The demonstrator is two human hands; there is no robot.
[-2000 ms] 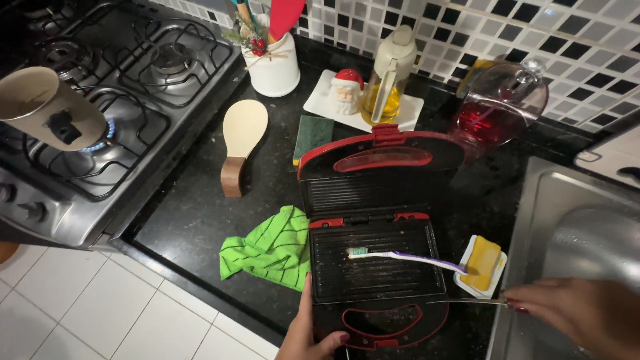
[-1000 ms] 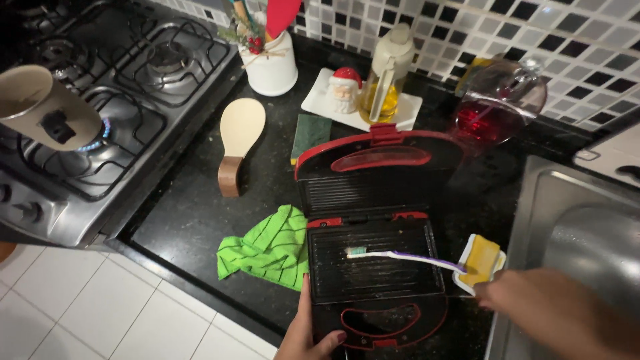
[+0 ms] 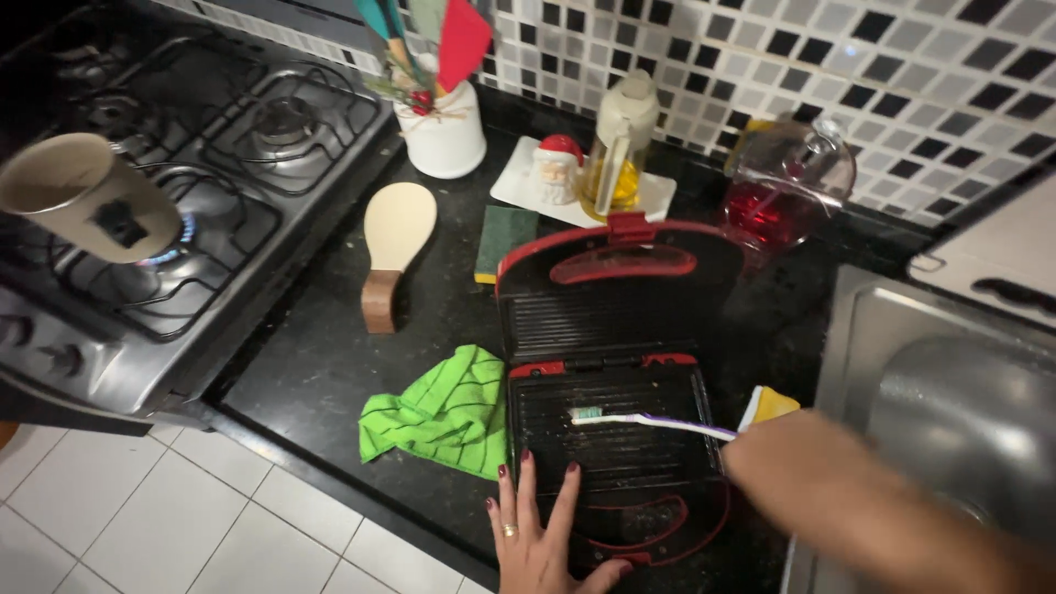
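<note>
An electric contact grill (image 3: 610, 396) stands with its lid raised, showing dark ribbed plates with small crumbs on the lower one. Spread over the grill's front left corner is my left hand (image 3: 540, 528), fingers apart, a ring on one finger. A toothbrush (image 3: 660, 422) with a white and purple handle lies across the lower plate, bristles toward the left. My right hand (image 3: 784, 462), blurred, is at the handle's right end; its fingertips are hidden, so a grip on the brush cannot be confirmed. Behind that hand a white tub with yellow contents (image 3: 771, 404) shows partly.
A green cloth (image 3: 441, 412) touches the grill's left side. Beyond are a spoon rest (image 3: 396, 231), a sponge (image 3: 505, 239), an oil bottle (image 3: 619, 157) and a glass jug with red liquid (image 3: 775, 190). A mug (image 3: 99, 198) sits over a lit burner at left; a steel sink (image 3: 833, 346) is at right.
My right hand has moved from the tub's lower right side to the toothbrush handle's end, now covering part of the tub. My left hand has shifted onto the grill's front corner, its fingers spread.
</note>
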